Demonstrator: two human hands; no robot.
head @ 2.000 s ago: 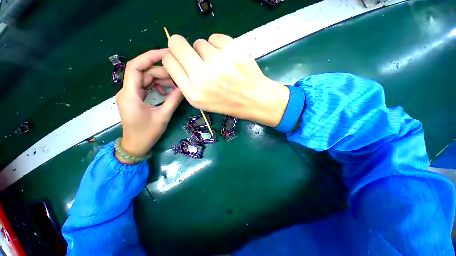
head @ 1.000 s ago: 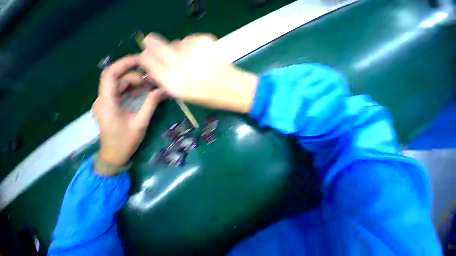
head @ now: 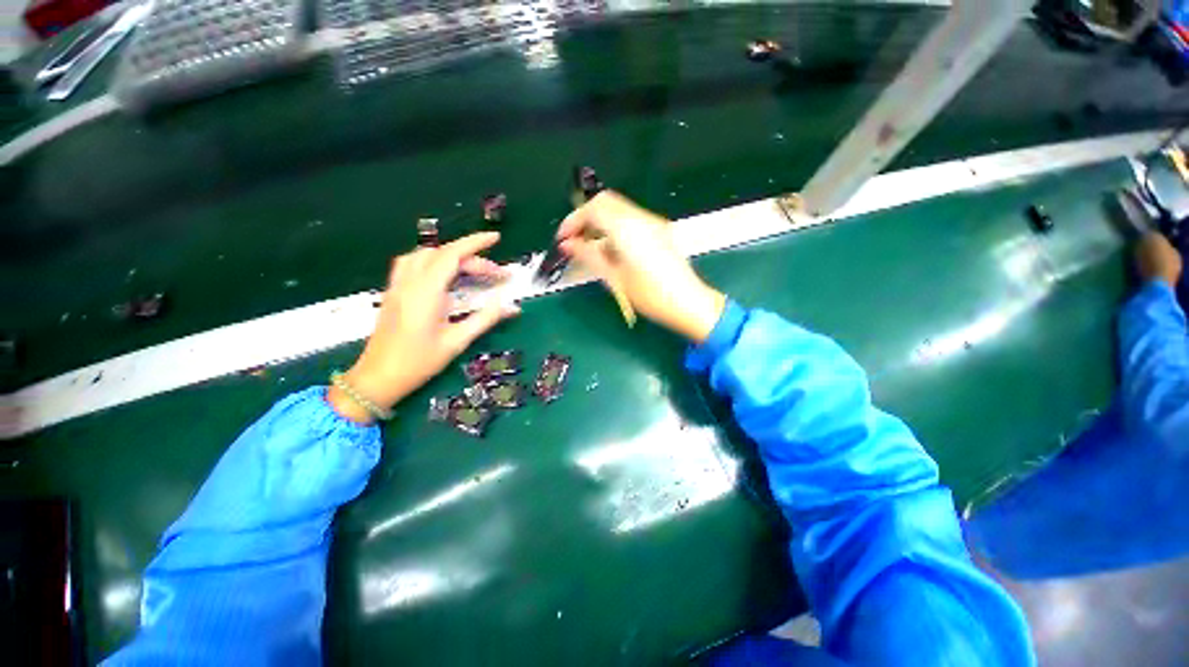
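Observation:
My right hand (head: 632, 258), over the white rail, holds a bamboo stick (head: 625, 304) that points down below the palm. A small dark speaker unit (head: 553, 265) is at its thumb and fingertips. My left hand (head: 424, 313) is just left of it, thumb and fingers apart, with nothing seen in it. Several dark speaker units lie in a cluster on the green worktable below my hands, and one unit (head: 552, 378) lies a little to their right.
More units, such as one (head: 494, 207), lie on the dark green belt (head: 287, 209) beyond the white rail (head: 300, 328). A grey post (head: 913, 104) rises at right. Pale trays (head: 215, 39) are at the far side. A person's blue sleeve (head: 1154, 352) is at right, a black object (head: 37, 573) lower left.
The view has tilted up and shows trays, post and another person. My hands have parted. The small unit shows at my right fingertips, and my left hand has opened.

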